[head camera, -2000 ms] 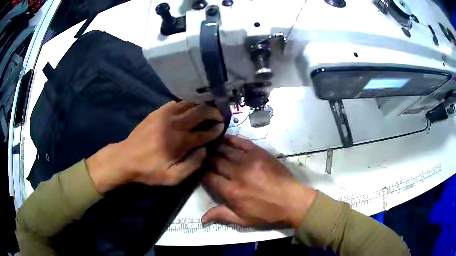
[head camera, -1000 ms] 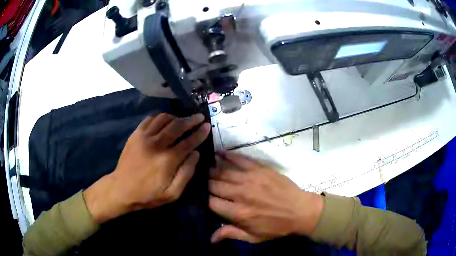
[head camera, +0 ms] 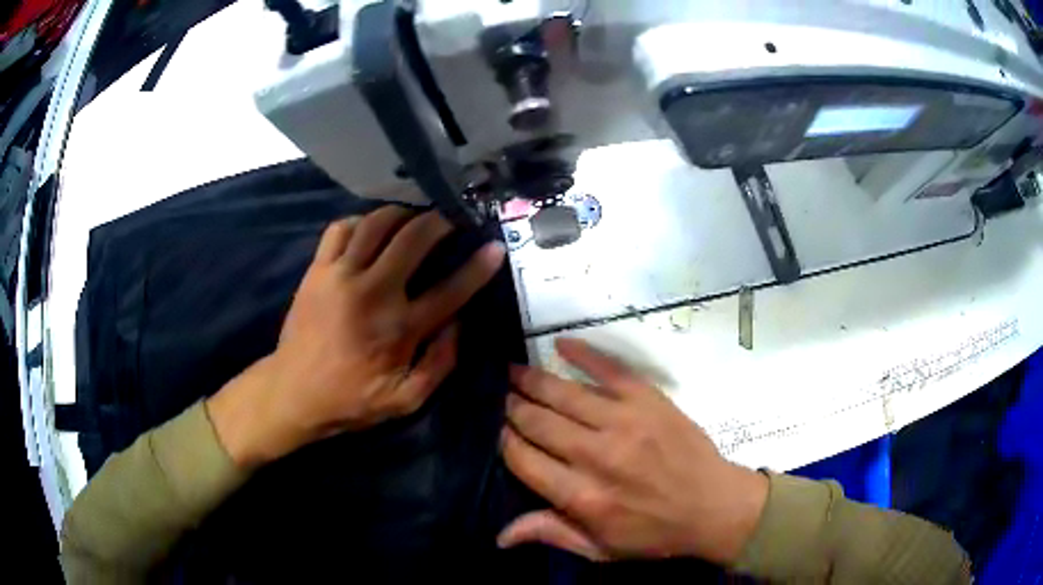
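The black bag panel (head camera: 217, 263) lies on the white table left of and in front of the needle, its right edge running up to the presser foot (head camera: 490, 206). My left hand (head camera: 366, 326) lies on the panel with fingers spread, fingertips just in front of the presser foot; it grips nothing that I can see. My right hand (head camera: 618, 457) rests at the panel's right edge, its fingertips on the fabric and its index finger lifted and blurred. Whether it pinches the edge is not clear. The needle is hidden behind the dark machine parts.
The white machine head (head camera: 309, 114) stands over the fabric, with a lit control panel (head camera: 846, 120) at the right. Dark snips (head camera: 766, 223) lie on the machine bed, and a tan strip (head camera: 746, 318) is below them. Printed ruler marks (head camera: 949, 357) run along the front edge.
The panel has turned so its right edge runs nearly straight toward the foot. My right hand has moved back from the needle area toward me. My left hand's fingers have spread. The camera view has shifted.
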